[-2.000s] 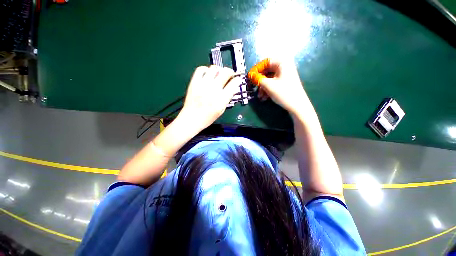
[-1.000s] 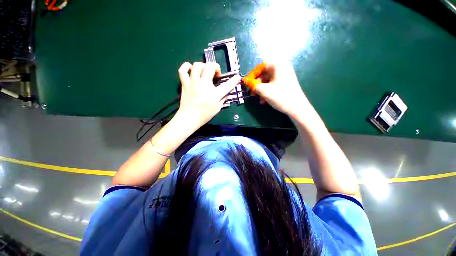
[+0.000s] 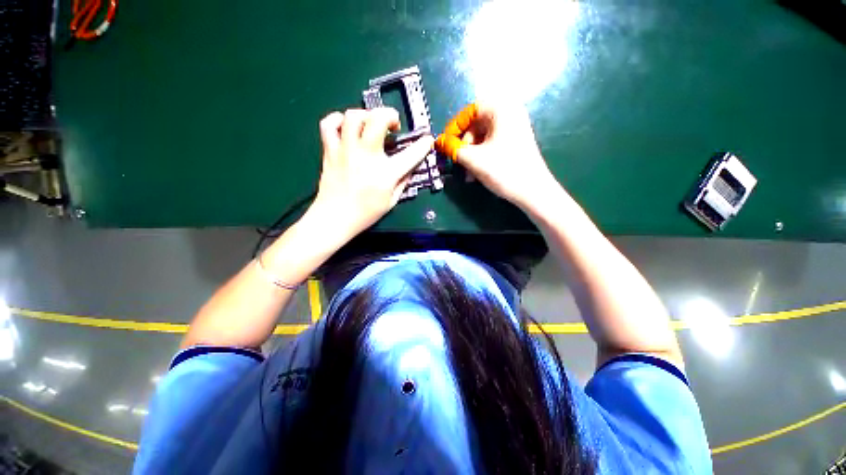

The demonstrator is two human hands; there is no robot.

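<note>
A grey and black housing with a rectangular opening lies on the green bench in front of me, slightly tilted. My left hand lies over its left side and lower half, with thumb and fingertips on it, gripping it. My right hand, with orange finger cots, is at the housing's right edge, fingertips pinched together. Whether a small part is between them is too small to tell. The lower terminal section shows partly between the hands. A black cable runs from under my left hand over the bench edge.
A compact grey-black unit with a window lies at the right, near the bench's front edge. Orange looped handles lie at the far left. The green bench has a bright glare behind my right hand. Dark equipment stands at the left edge.
The housing and both hands appear further left and more tilted in view. More of the orange handles shows. My left fingers have spread somewhat, and my right fingertips stay by the housing's right edge.
</note>
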